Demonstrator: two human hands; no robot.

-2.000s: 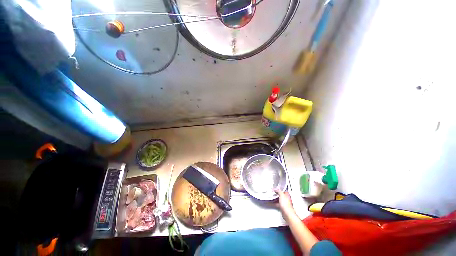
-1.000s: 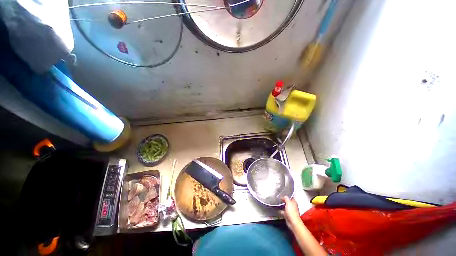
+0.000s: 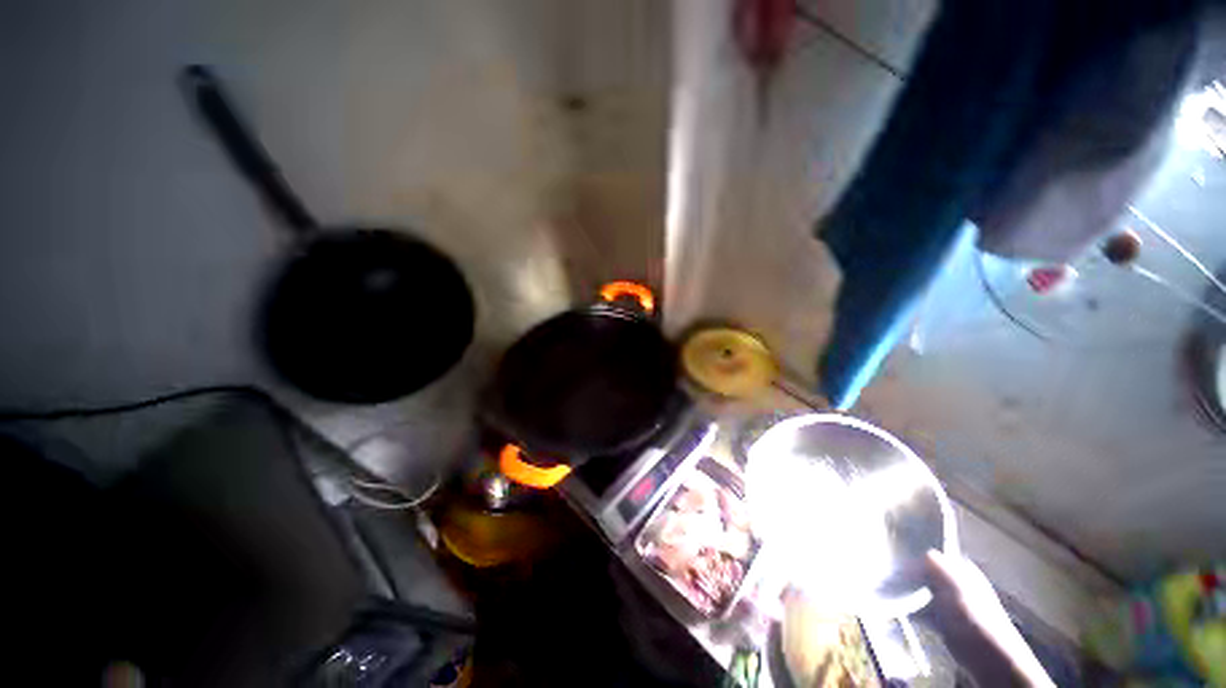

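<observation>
My right hand (image 3: 957, 591) grips the rim of the steel bowl (image 3: 854, 504), which is tilted and shines brightly from glare. The bowl is held above the counter and hides part of it. The black wok (image 3: 588, 383) with two orange handles sits on the cooker (image 3: 659, 480), left of the bowl. The steel tray of pale pink meat (image 3: 702, 538) lies between cooker and bowl. The round chopping board (image 3: 823, 645) shows partly below the bowl. My left hand is not in view.
A black frying pan (image 3: 366, 316) hangs on the left wall. A yellow round lid or dish (image 3: 727, 360) stands behind the cooker. Blue cloth (image 3: 928, 175) hangs at upper right. A blurred yellow container (image 3: 1194, 616) is at the right edge. A dark object (image 3: 202, 538) fills the lower left.
The view has swung left, bringing the wok and frying pan into sight. The bowl has moved from the sink to beside the meat tray, held up in my right hand.
</observation>
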